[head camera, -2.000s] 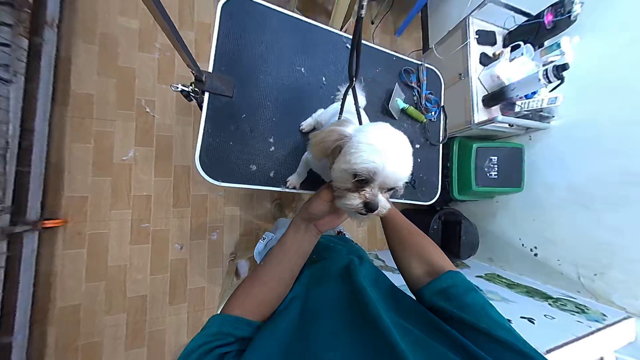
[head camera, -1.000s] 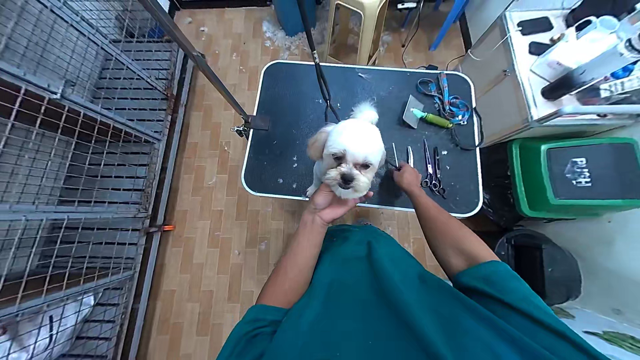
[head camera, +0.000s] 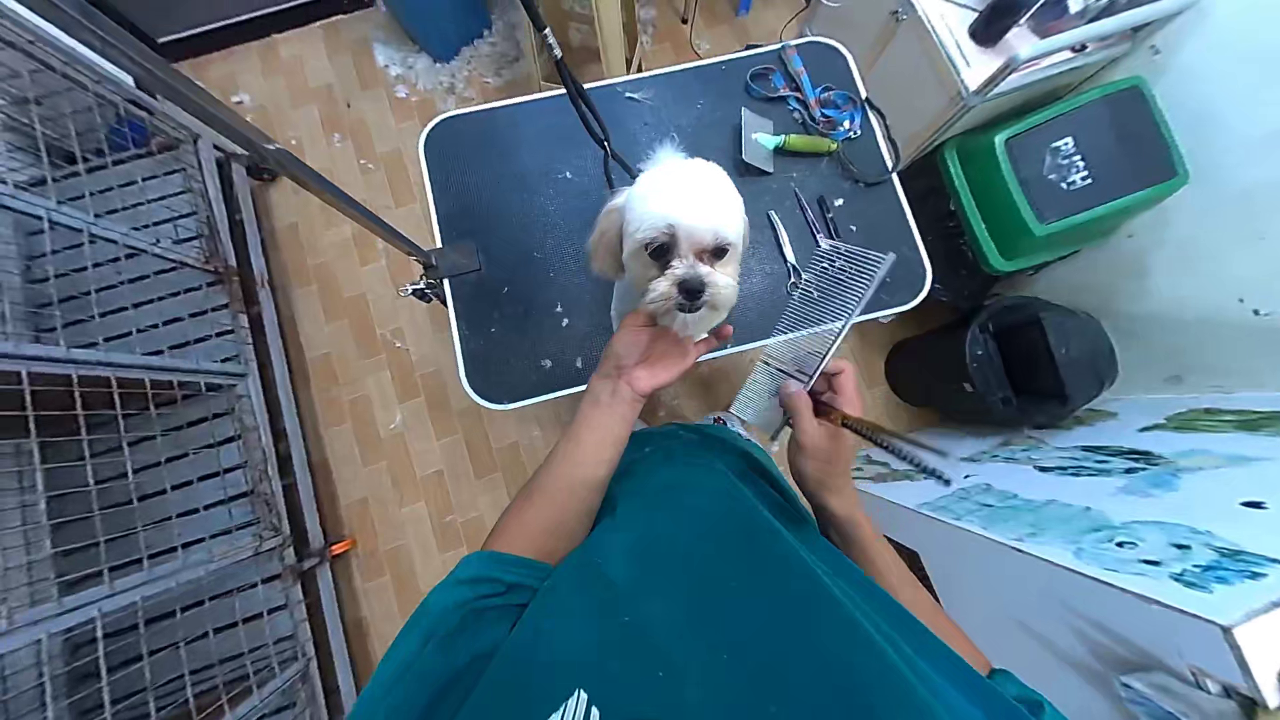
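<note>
A small white dog (head camera: pixel 690 205) with cream ears sits on the black grooming table (head camera: pixel 520 200), facing me, a black grooming loop (head camera: pixel 585 110) running down behind its head. Under its chin lies my left hand (head camera: pixel 655 355), palm up, fingers against the fur. My right hand (head camera: pixel 825 430) grips a metal grooming comb (head camera: pixel 840 290), raised close to the camera right of the dog. A brown, dark-ridged tool (head camera: pixel 885 445), its kind unclear, is in the same hand. Thinning shears (head camera: pixel 787 250), scissors (head camera: pixel 812 215) and a small black tool (head camera: pixel 829 215) lie on the table, partly behind the comb.
A slicker brush (head camera: pixel 800 144) and a blue patterned leash (head camera: pixel 835 110) lie at the table's back right. A metal arm (head camera: pixel 330 190) is clamped at its left edge. Wire cages (head camera: pixel 130 450) line the left; a green bin (head camera: pixel 1090 165) and black bin (head camera: pixel 1000 360) stand right.
My right hand has gone from under the dog's face to the tools on the table, then back toward me, now holding the comb. My left hand stays at the dog's chin.
</note>
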